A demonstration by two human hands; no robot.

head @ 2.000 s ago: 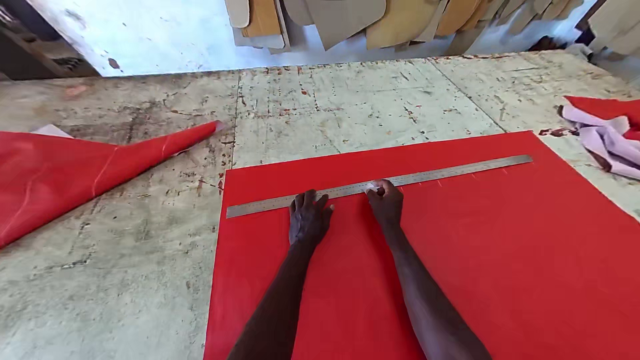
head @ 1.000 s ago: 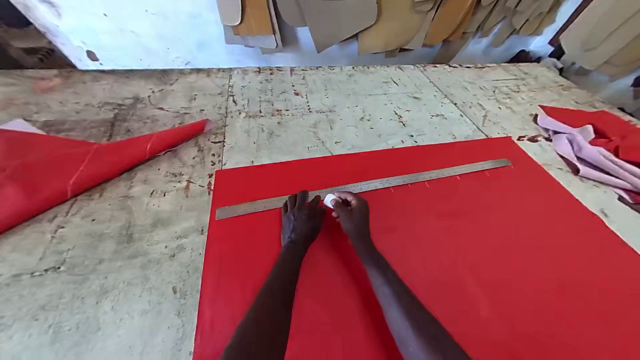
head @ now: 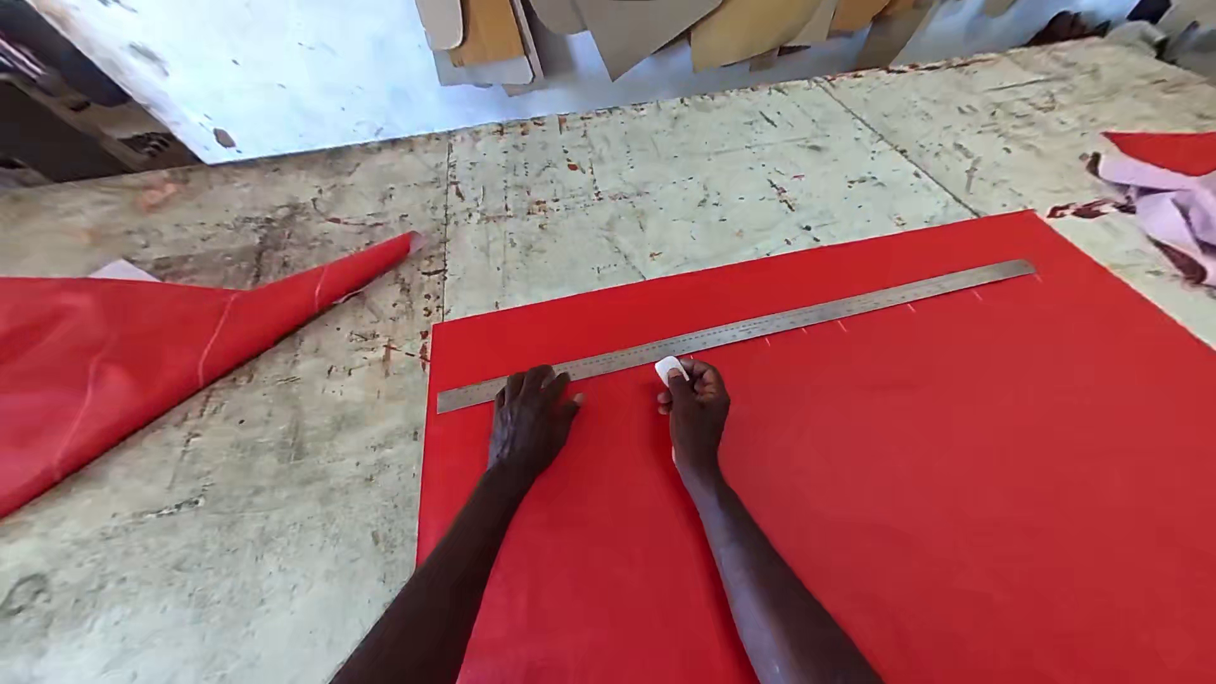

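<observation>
A long metal ruler [head: 798, 317] lies slantwise across a large red sheet of material [head: 902, 456], near its far edge. The fingertips of my left hand [head: 534, 418] rest on the ruler toward its left end, and that hand grips nothing. Between the thumb and fingers of my right hand [head: 696, 408] is a small white piece of what looks like tailor's chalk [head: 671, 369], held at the ruler's near edge. Several short pale marks run along that edge, to the right of my right hand.
Folded red material with pale lines [head: 142, 361] lies on the worn worktable [head: 285, 532] at the left. Red and light purple cloth [head: 1173, 204] is heaped at the far right. Cardboard-like pattern pieces [head: 750, 33] hang on the wall beyond the table.
My left hand has shifted left along the ruler since one second ago, leaving a wider gap between my hands. Two seconds ago my right hand and the chalk were farther right along the ruler.
</observation>
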